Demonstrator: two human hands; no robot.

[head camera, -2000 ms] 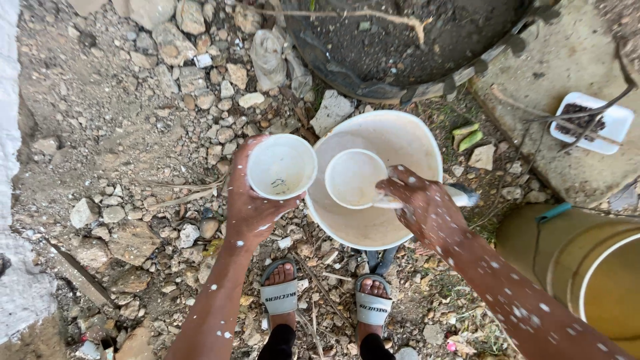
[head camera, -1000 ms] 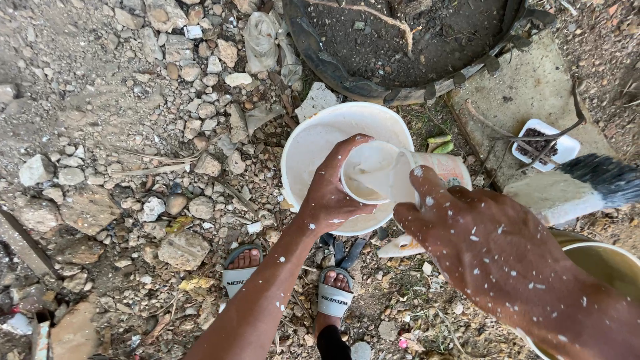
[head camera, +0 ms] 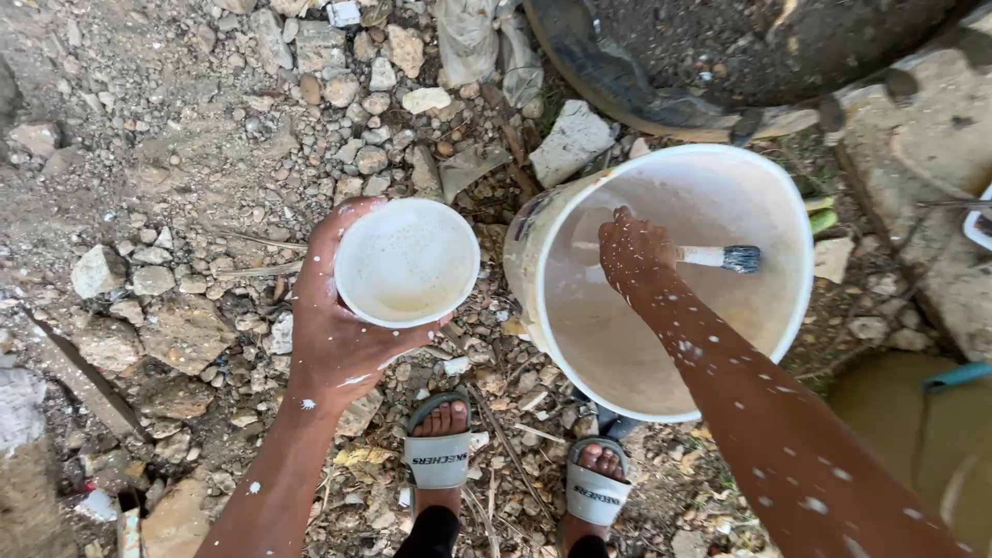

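Note:
My left hand (head camera: 341,310) is wrapped around a white plastic cup (head camera: 407,263) filled with whitish, bubbly liquid, held left of the bucket. My right hand (head camera: 637,249) reaches inside a large white plastic bucket (head camera: 792,310), its fingers curled. A paintbrush (head camera: 701,256) with a pale handle and dark bristles sticks out to the right of that hand, above thin whitish liquid in the bucket. Something whitish shows just left of the fingers, and what lies under the hand is hidden. White splatters dot both forearms.
Stones and rubble (head camera: 186,333) cover the ground. A cut tyre (head camera: 659,108) holding soil lies beyond the bucket. At lower right is a yellowish container (head camera: 876,434); a concrete slab (head camera: 922,163) lies at right. My sandalled feet (head camera: 438,457) stand below the bucket.
My left hand has moved left with the cup, off the bucket's opening. My right hand has gone from beside the cup down into the bucket. The cup's content is now whiter and frothy.

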